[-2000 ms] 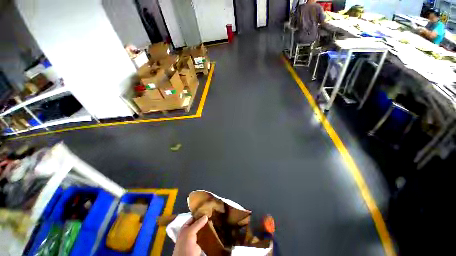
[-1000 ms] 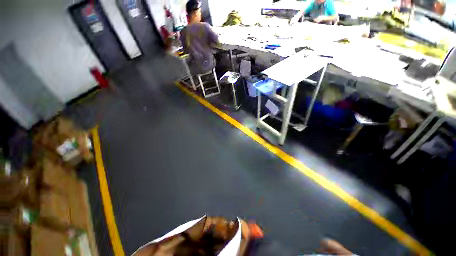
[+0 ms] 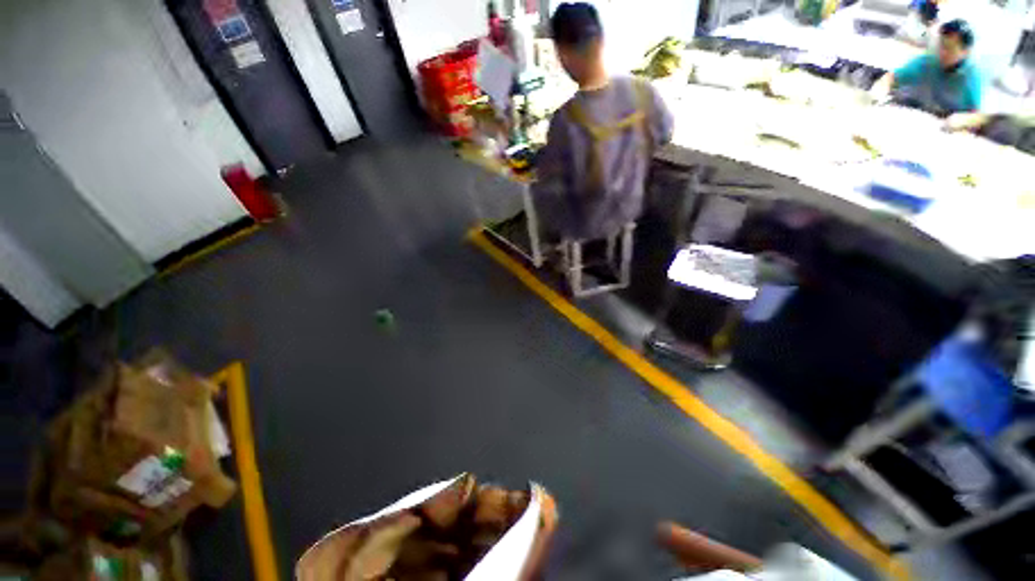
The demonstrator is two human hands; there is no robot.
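The part-made bag body (image 3: pixel 437 538) is at the bottom centre, cut off by the lower edge. It is brown inside, with its top open and a white edge along both sides. My left hand is not clearly visible; the bag's lower part is out of the picture. A blurred, reddish-brown, finger-like shape beside something white at the bottom edge, right of the bag and apart from it, looks like my right hand (image 3: pixel 709 549). Its fingers cannot be made out.
A grey floor (image 3: pixel 375 375) runs ahead between yellow lines. Brown cartons (image 3: pixel 136 443) stand at lower left. A person sits on a white stool (image 3: pixel 598 263) by a long white bench (image 3: pixel 783 119); another person is behind it. A small stool (image 3: pixel 713 272) and a red object (image 3: pixel 250 193) also show.
The seated person and bench are nearer. The view first swung right, bringing the cartons to the left edge; they now show lower and smaller. The left hand seen at the bag earlier is no longer visible.
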